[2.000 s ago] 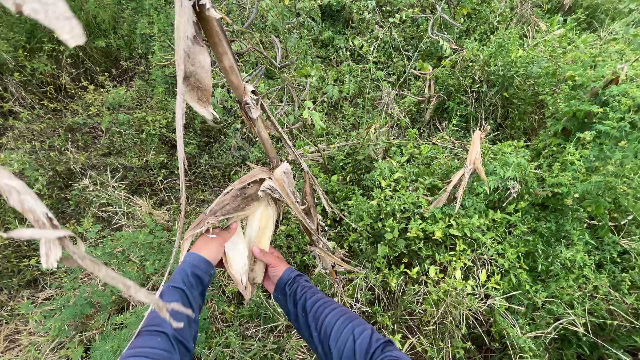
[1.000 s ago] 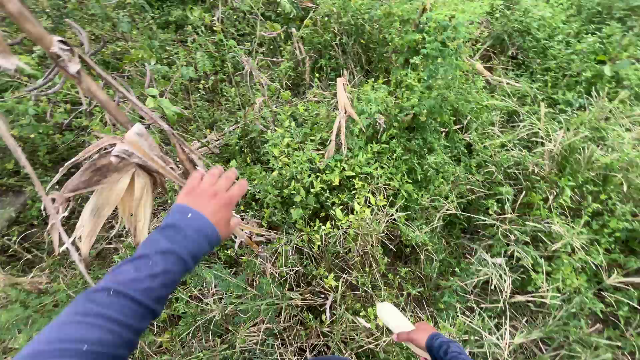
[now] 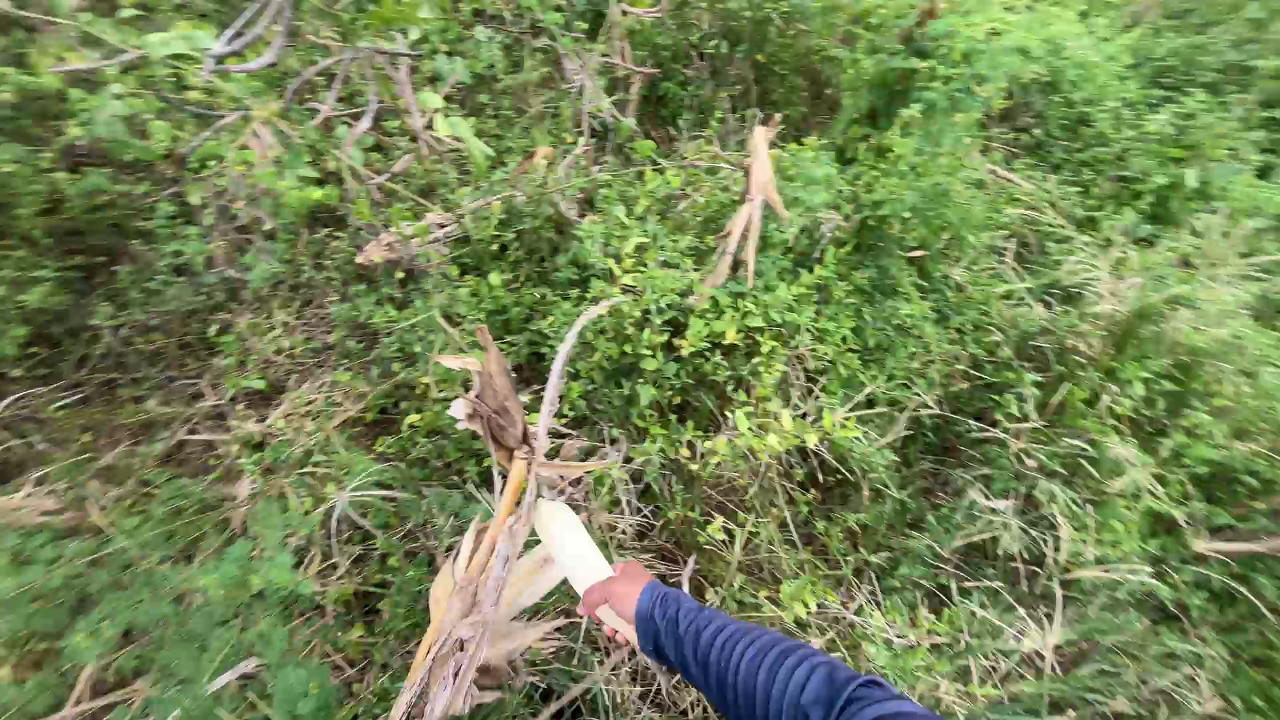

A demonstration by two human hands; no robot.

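My right hand (image 3: pixel 618 592), in a dark blue sleeve, grips a pale, whitish ear of maize (image 3: pixel 572 543) low in the middle of the view. The ear points up and to the left. Just left of it leans a dry maize stalk (image 3: pixel 490 560) with brown, papery husks and leaves (image 3: pixel 497 405) on it; whether the ear touches them is unclear. My left hand is out of the frame.
Green weeds (image 3: pixel 780 400) and dry grass cover the ground. Bare, curved twigs (image 3: pixel 250 40) lie at the upper left. An empty dry husk (image 3: pixel 752 200) hangs among the plants at the upper middle.
The view has shifted. My left hand, seen near the stalk one second ago, has left the frame. My right hand, with the ear, is now beside a dry stalk.
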